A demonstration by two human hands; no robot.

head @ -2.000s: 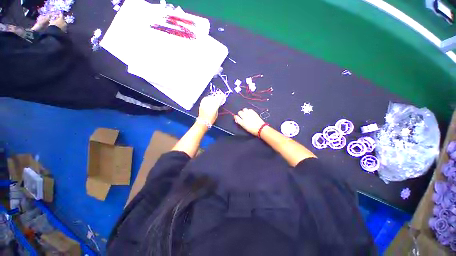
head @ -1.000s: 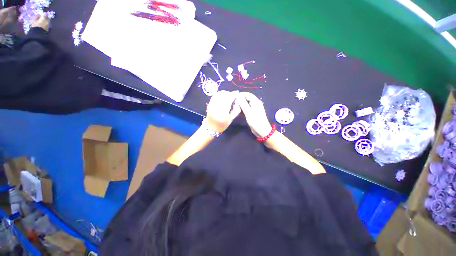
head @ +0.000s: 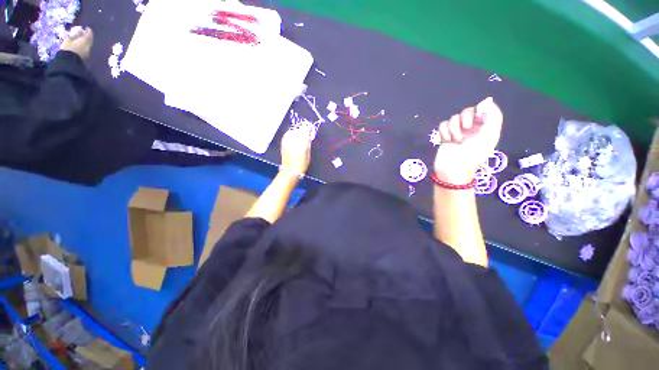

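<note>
My left hand is at the bench edge, just right of the white sheets, over thin white pieces; what its fingers hold is too small to tell. My right hand is raised over the mat with fingers curled, left of the clear bag; whether it holds anything I cannot tell. A white star-shaped insert shows partly beside its fingertips. Red wire leads with white connector plugs lie between the hands. A round housing lies alone on the mat. More housings lie right of my right hand, which partly covers them.
White sheets bear dark red wires. A clear plastic bag of star inserts lies right, beside a cardboard box of lilac housings. The green belt runs behind. Another person's hand is at upper left.
My hands have moved apart from being together at the bench edge. The right went right and up; the left went slightly left. A white plug on a red lead now lies where they were.
</note>
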